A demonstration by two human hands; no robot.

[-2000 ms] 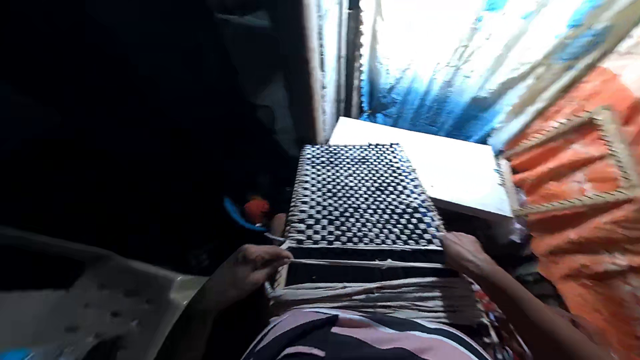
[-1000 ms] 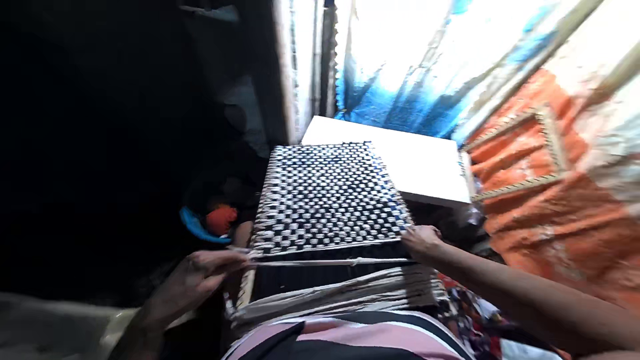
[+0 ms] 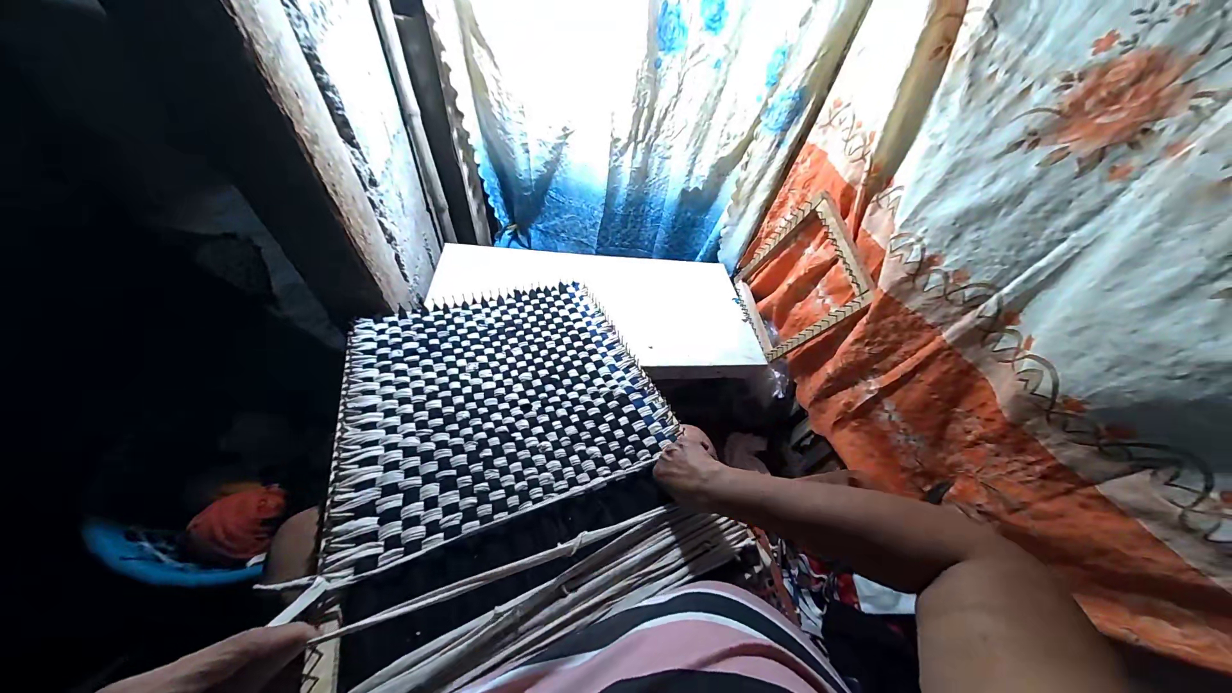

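A black and white checkered weave (image 3: 500, 414) fills the far part of a wooden loom frame (image 3: 325, 647) edged with nails, which lies over my lap. At the bottom left, my left hand (image 3: 226, 664) pinches pale fabric strips (image 3: 472, 573) close to the frame's left edge. A thin pale flat strip or tool (image 3: 300, 602) sticks out past those fingers; which it is, I cannot tell. My right hand (image 3: 688, 467) is closed at the right edge of the weave, by its near corner; what its fingers grip is hidden. More pale strips lie in a bundle across the near end.
Behind the loom stands a white tabletop (image 3: 674, 313). An empty nailed wooden frame (image 3: 818, 279) leans against an orange floral curtain (image 3: 924, 414) at the right. A blue basin (image 3: 144, 568) with a ball of orange yarn (image 3: 236, 520) sits at the left in shadow.
My left hand has moved down and toward me, away from the weave's near left corner. My right hand stays at the right edge. The view has shifted.
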